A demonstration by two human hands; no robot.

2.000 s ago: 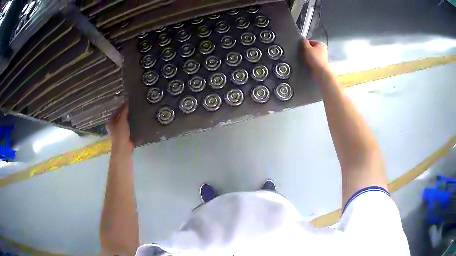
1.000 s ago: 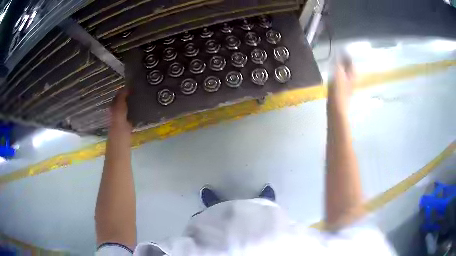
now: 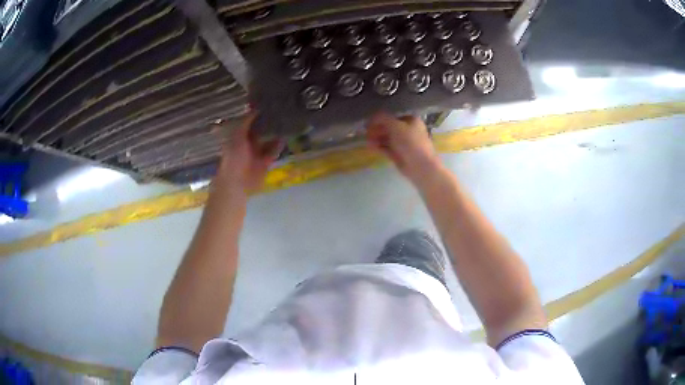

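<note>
A dark flat loading board (image 3: 278, 111) lies partly inside the rack at the top centre, its front part sticking out. Several rows of round silver-and-black speaker drivers (image 3: 386, 83) stand on it; the rear rows are hidden under the shelf above. My left hand (image 3: 248, 154) is at the board's front left corner, its fingers at the edge. My right hand (image 3: 402, 143) is at the middle of the front edge, fingers bent against or just under it.
The rack trolley (image 3: 105, 83) with many closely spaced boards fills the upper left. A yellow floor line (image 3: 481, 137) runs beneath it across the grey floor. Blue stools (image 3: 665, 304) stand at the right, with blue objects at the left edge. A leg shows below my hands.
The board has moved further into the rack, so fewer driver rows show. My right hand has gone from the board's right side to its front edge. The view has shifted.
</note>
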